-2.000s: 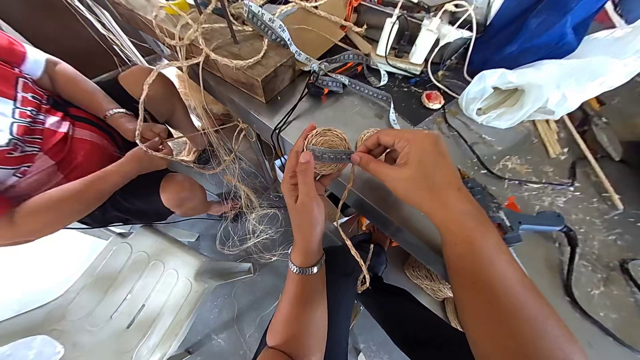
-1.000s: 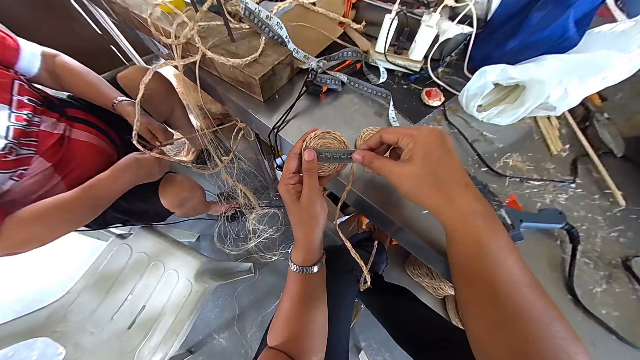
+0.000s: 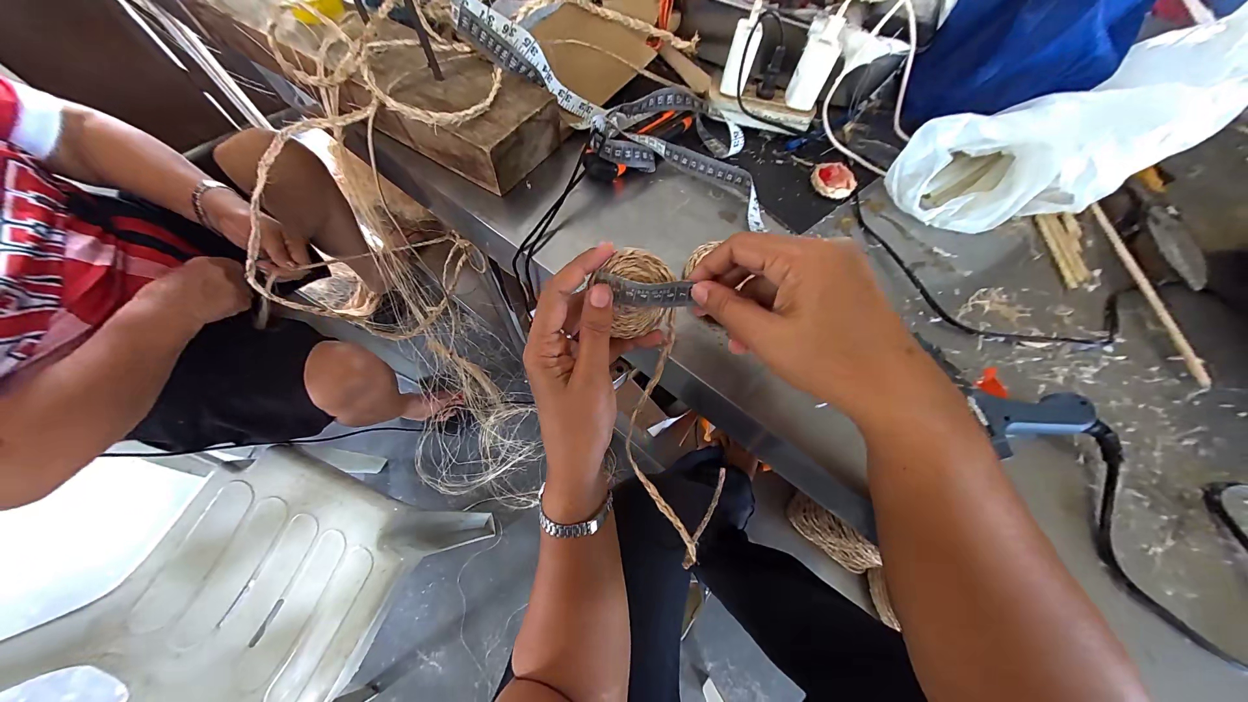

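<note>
My left hand (image 3: 575,361) holds a round coil of braided natural-fibre cord (image 3: 636,320) from below, its thumb pressing a short dark measuring strip (image 3: 651,292) against the coil's face. Between thumb and fingers, my right hand (image 3: 790,312) pinches the strip's other end. A second coil (image 3: 700,255) shows partly behind my right fingers; whether that hand holds it, I cannot tell. A braided cord tail (image 3: 651,478) hangs from the first coil over my lap. On the metal table beyond lies a longer tape measure (image 3: 702,166), looped loosely.
Another person's hand (image 3: 258,234) works with fibre strands at left. A wooden block (image 3: 487,136), power adapters (image 3: 817,60), a white plastic bag (image 3: 1053,156) and a blue-grey corded tool (image 3: 1048,417) occupy the table. A plastic chair (image 3: 244,565) stands lower left; more braided cord (image 3: 829,531) lies beneath the table edge.
The other person's hands have shifted around the fibre strands. My two hands keep nearly the same hold on the coil and strip.
</note>
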